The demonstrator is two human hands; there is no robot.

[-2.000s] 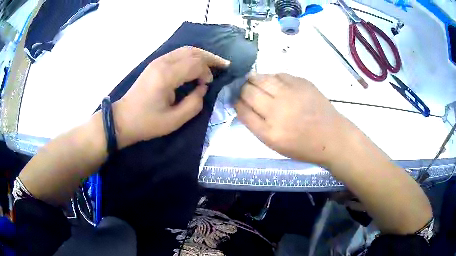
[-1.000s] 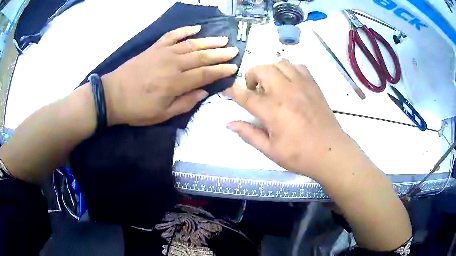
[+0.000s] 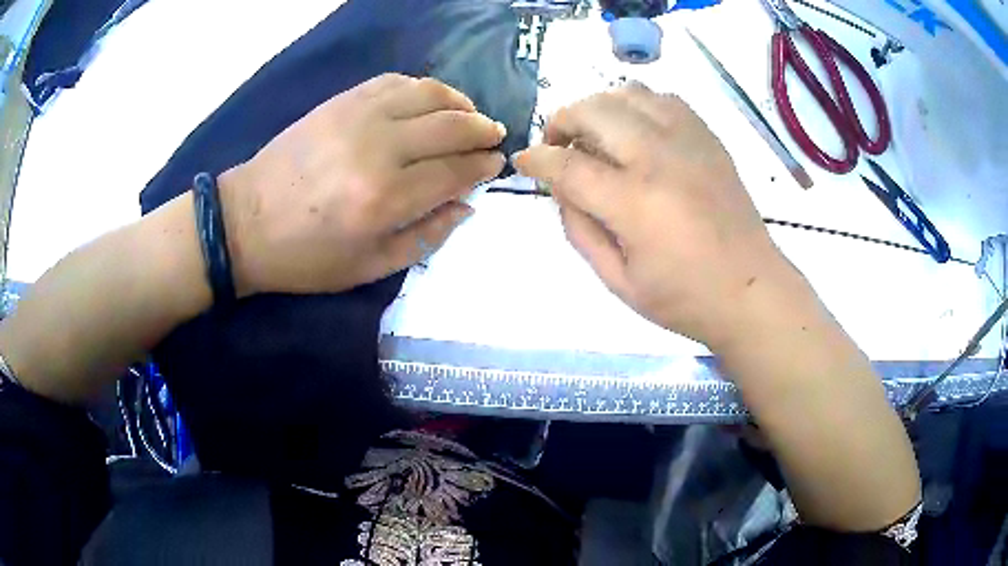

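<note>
A dark cut panel (image 3: 298, 343) runs from beside the presser foot (image 3: 528, 39) down over the table's near edge. My left hand (image 3: 365, 188) lies on the panel, its fingertips gripping the panel's right edge. My right hand (image 3: 652, 210) is just right of it, with bent fingers. Its index fingertip is at the same cloth edge, nearly touching my left fingertips. Whether the right fingers pinch any cloth is hidden. The upper part of the panel lies flat, left of the foot.
Red-handled shears (image 3: 829, 100), dark thread snips (image 3: 906, 210) and a thin grey stick (image 3: 752, 108) lie at the right. A dial with a pale cap (image 3: 637, 40) is right of the foot. A ruler strip (image 3: 575, 396) runs along the near edge. Dark cloth (image 3: 66, 50) lies at upper left.
My left hand has gone from flat, spread fingers to fingertips drawn together at the cloth edge. My right fingertips have moved up to that edge. The panel's upper part has shifted.
</note>
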